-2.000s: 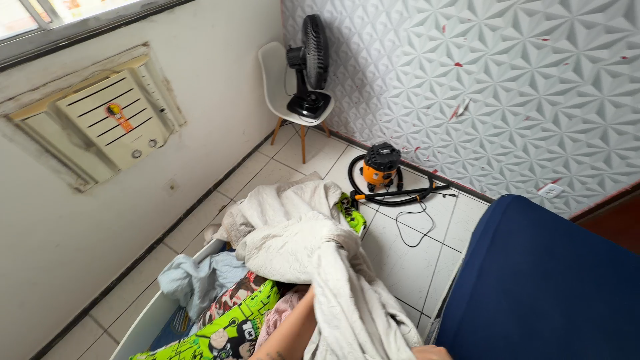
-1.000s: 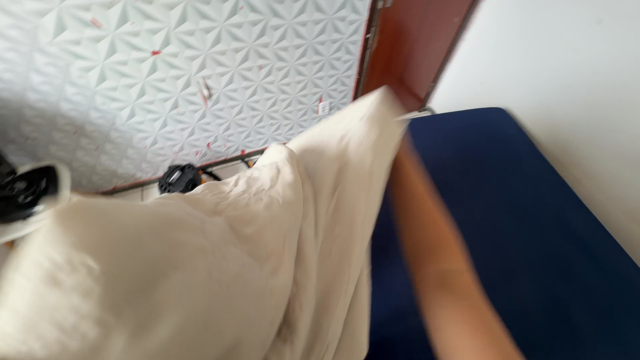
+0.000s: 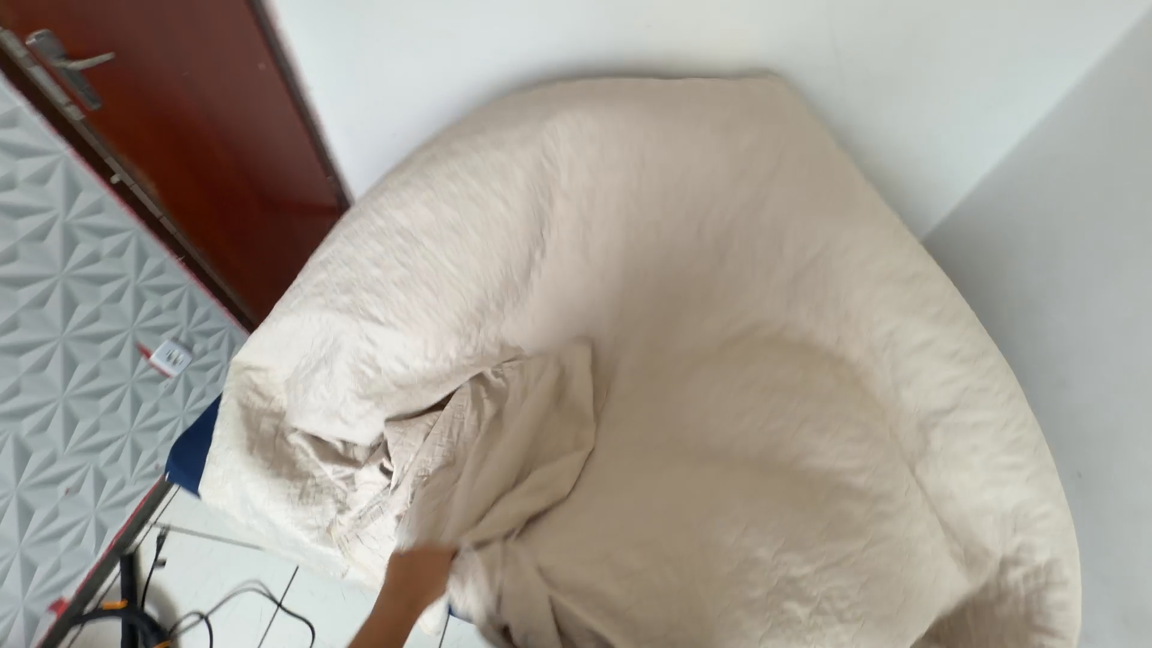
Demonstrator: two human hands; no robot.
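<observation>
A large beige cloth cover (image 3: pixel 720 270) billows over the bed, its far edge against the white wall and its right side bulging towards the grey-white wall. At the lower left my left hand (image 3: pixel 421 574) is closed on a bunched, creased part of the cloth. Only the hand and forearm show, slightly blurred. Under the cloth's left corner a bit of the navy blue mattress (image 3: pixel 191 454) shows; the rest of it is hidden. My right hand is out of view.
A dark red-brown door (image 3: pixel 180 117) with a metal handle (image 3: pixel 70 65) stands at upper left, beside a white wall with raised geometric panels (image 3: pixel 63 297). On the tiled floor (image 3: pixel 315 585) at lower left lie a black hose (image 3: pixel 126 616) and a thin cable (image 3: pixel 261 589).
The beige cloth, bunched over the heap of fabrics two seconds ago and lifted a second ago, now spreads over the blue mattress. The view has swung far to the right.
</observation>
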